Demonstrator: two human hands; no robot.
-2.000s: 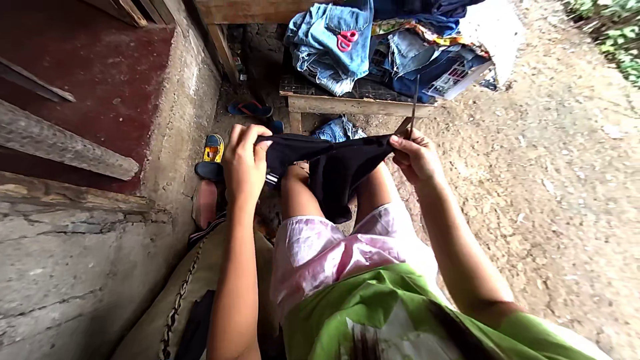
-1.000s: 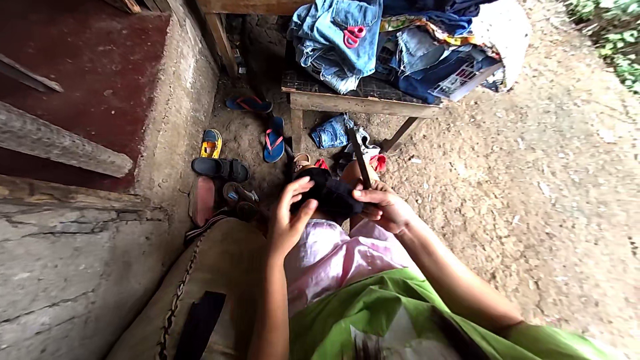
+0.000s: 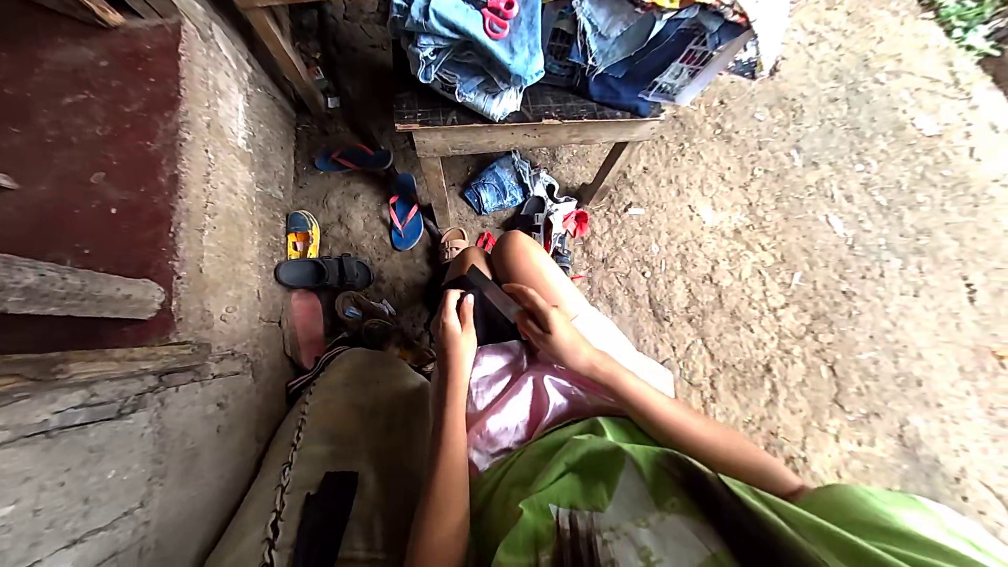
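A black cloth (image 3: 494, 323) lies bunched over my thighs, above pink-and-white shorts. The left edge of it is gripped by my left hand (image 3: 455, 324), thumb on top. In my right hand (image 3: 547, 327) is a dark flat blade (image 3: 490, 293), probably a knife, whose handle the fingers hide. The blade slants up and left across the cloth. Whether it touches the fabric I cannot tell. Another black cloth strip (image 3: 327, 516) rests on the stuffed sack (image 3: 370, 449) at my left.
Ahead stands a low wooden bench (image 3: 535, 138) with folded denim (image 3: 472, 55), red scissors (image 3: 498, 17) and a plastic basket (image 3: 693, 71) of cloth. Slippers (image 3: 405, 213) and sandals (image 3: 323, 272) lie on the dirt floor. A concrete ledge (image 3: 228, 157) runs along the left.
Two seconds ago the black cloth was stretched between both hands above the knees. It is now gathered on my lap, with my hands lower and closer together.
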